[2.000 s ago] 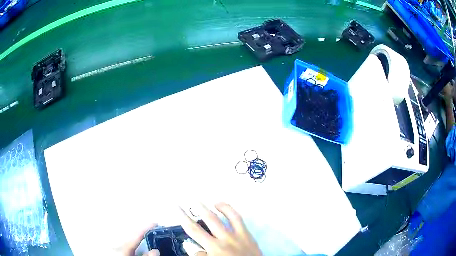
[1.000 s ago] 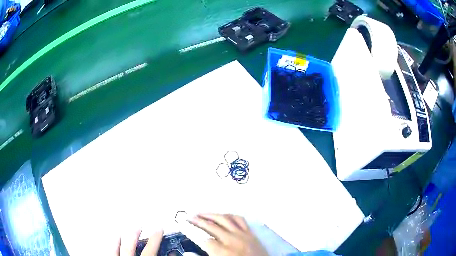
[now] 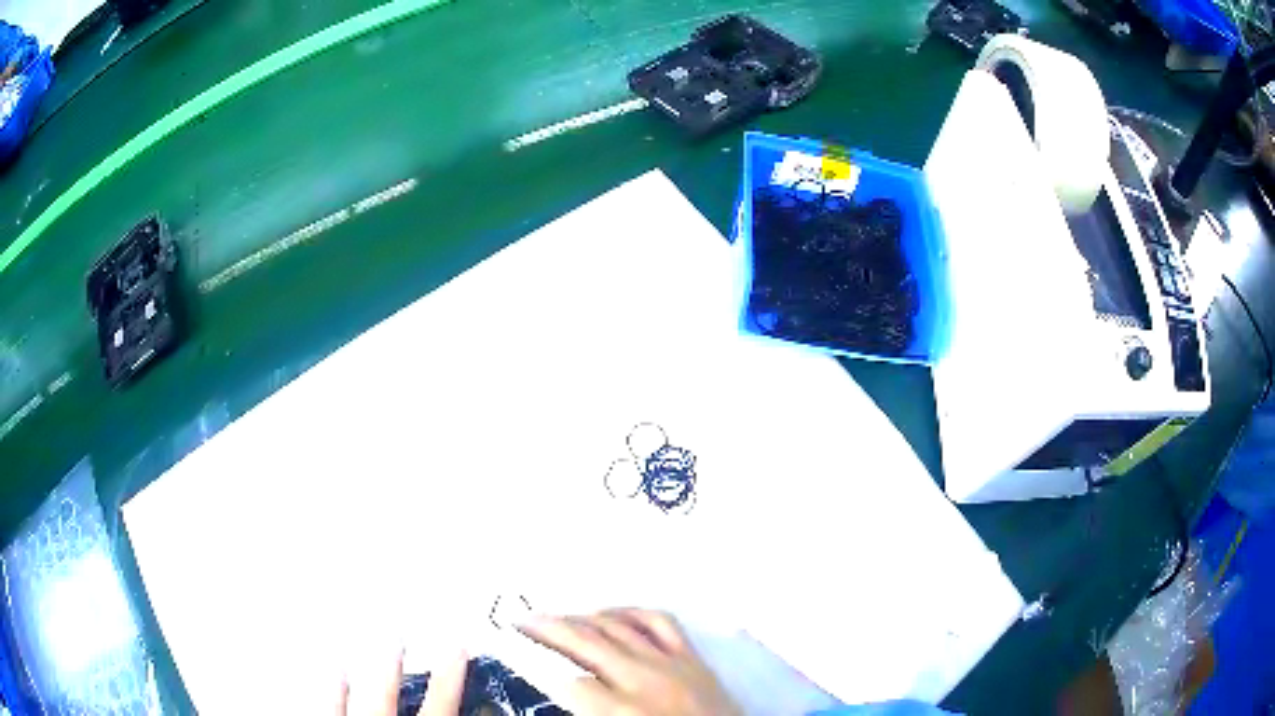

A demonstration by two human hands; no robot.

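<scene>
A black plastic housing (image 3: 490,688) lies at the bottom edge of the view, partly cut off and partly covered by my hands. My left hand (image 3: 413,688) is on its left side, mostly cut off, with only fingers showing. My right hand (image 3: 636,664) is over its right side, fingers extended. A thin black sealing ring (image 3: 509,611) is at my right fingertips; whether it is pinched or lies on the sheet is unclear. More sealing rings (image 3: 668,478) lie in a small cluster on the white work sheet (image 3: 392,462).
A blue parts bin (image 3: 839,266) full of black rings stands beyond the sheet. A white tape dispenser (image 3: 1021,336) with a tape roll (image 3: 1056,119) is at right. The green conveyor belt (image 3: 420,98) carries open housings (image 3: 720,77). Clear bumpy plastic (image 3: 70,602) lies at far left.
The view has shifted, moving the bin and dispenser left and up. A single ring now shows apart at my right fingertips. The housing has dropped lower in view, more cut off.
</scene>
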